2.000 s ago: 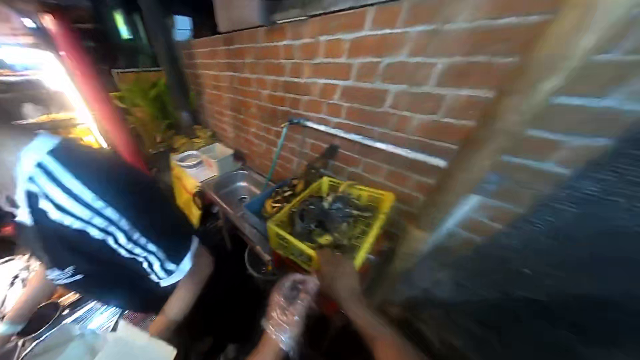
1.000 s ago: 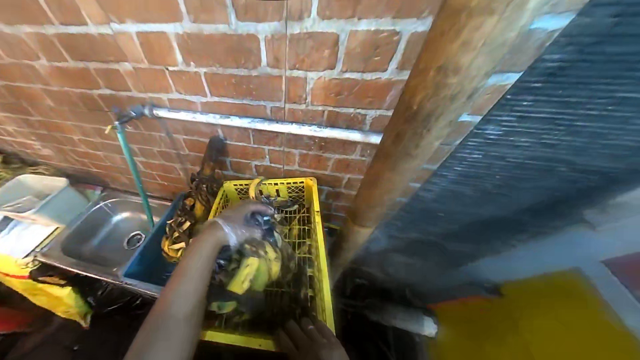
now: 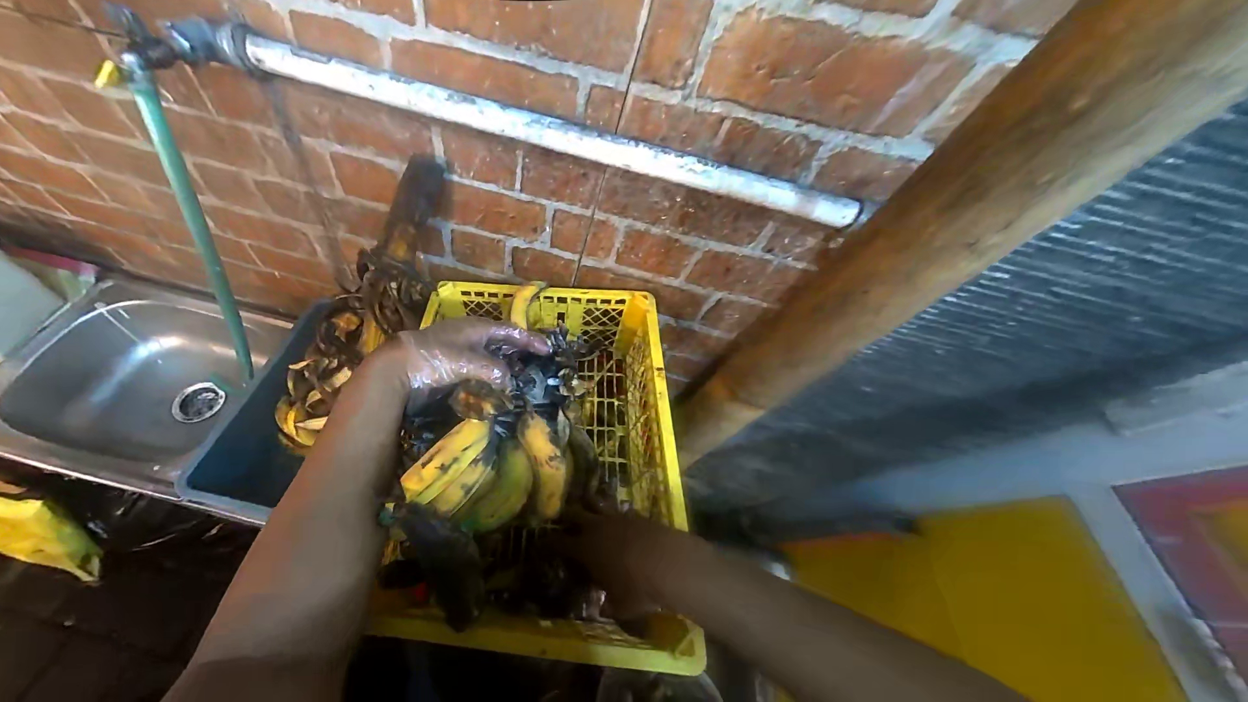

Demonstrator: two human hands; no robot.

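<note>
A yellow plastic crate (image 3: 667, 429) stands below me, holding yellow-green bananas or plantains (image 3: 497, 473) with dark patches, and blackened ones (image 3: 444, 561) beside them. My left hand (image 3: 458, 353), in a clear plastic glove, rests with curved fingers at the dark stem end of the bunch; whether it grips the stems cannot be made out. Low inside the crate, my right hand (image 3: 609, 556) reaches among dark fruit at the near right, its fingers in shadow and mostly hidden.
Left of the crate, a blue-grey tub (image 3: 244, 453) holds banana peels (image 3: 317, 380). Beyond it is a steel sink (image 3: 107, 380) with a green hose (image 3: 190, 214). A metal pipe (image 3: 546, 132) crosses the brick wall, and a wooden post (image 3: 936, 214) slants at the right.
The view has swung right and come closer to the crate; the person in the striped shirt has left it. My right hand has moved from the crate's near edge down among the fruit.
</note>
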